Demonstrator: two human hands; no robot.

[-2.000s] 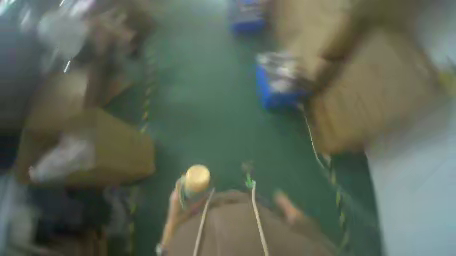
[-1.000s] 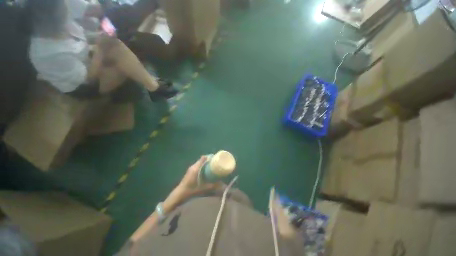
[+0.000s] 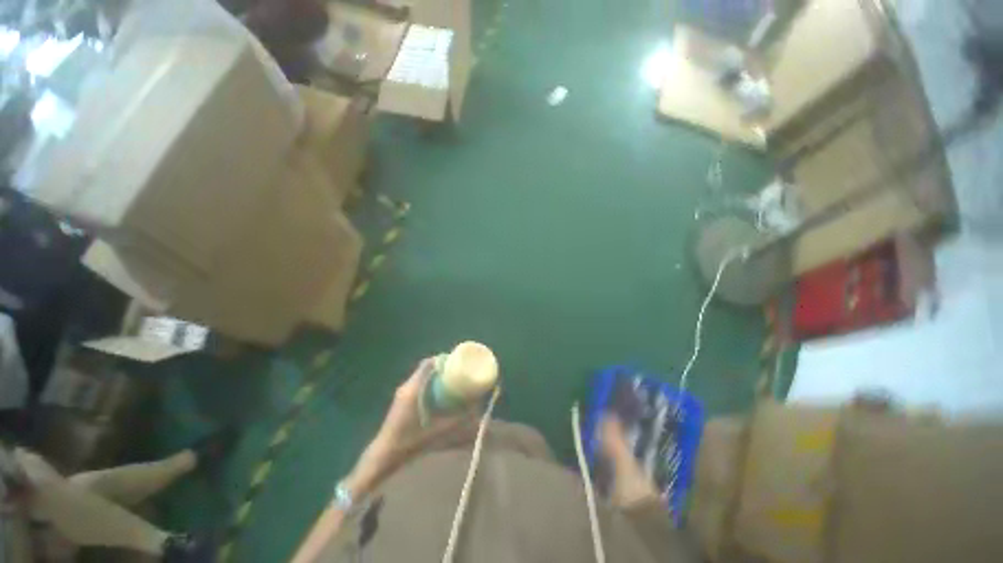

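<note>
A vacuum flask (image 3: 440, 394) with a pale green body is in my left hand (image 3: 409, 412), held upright in front of my body. Its cream round lid (image 3: 472, 368) is on top and faces the camera. My left fingers wrap around the flask's side; some are hidden behind it. My right hand (image 3: 627, 467) is low at the right, blurred, in front of a blue crate of small parts (image 3: 691, 440) on the floor. I see nothing in it, but its finger pose is unclear.
Cartons (image 3: 165, 143) stand at the left, and an open carton with white boxes (image 3: 423, 66) is beyond. Yellow-black tape (image 3: 269, 445) edges the green floor. At right are a round grey base (image 3: 737, 262) with a white cord, a red box (image 3: 847, 295) and cartons. Someone's legs (image 3: 121, 478) show lower left.
The view has moved forward along the aisle. The blue crate has shifted down the frame to beside my right hand. The red box and round base have come into view. The flask stays in my left hand.
</note>
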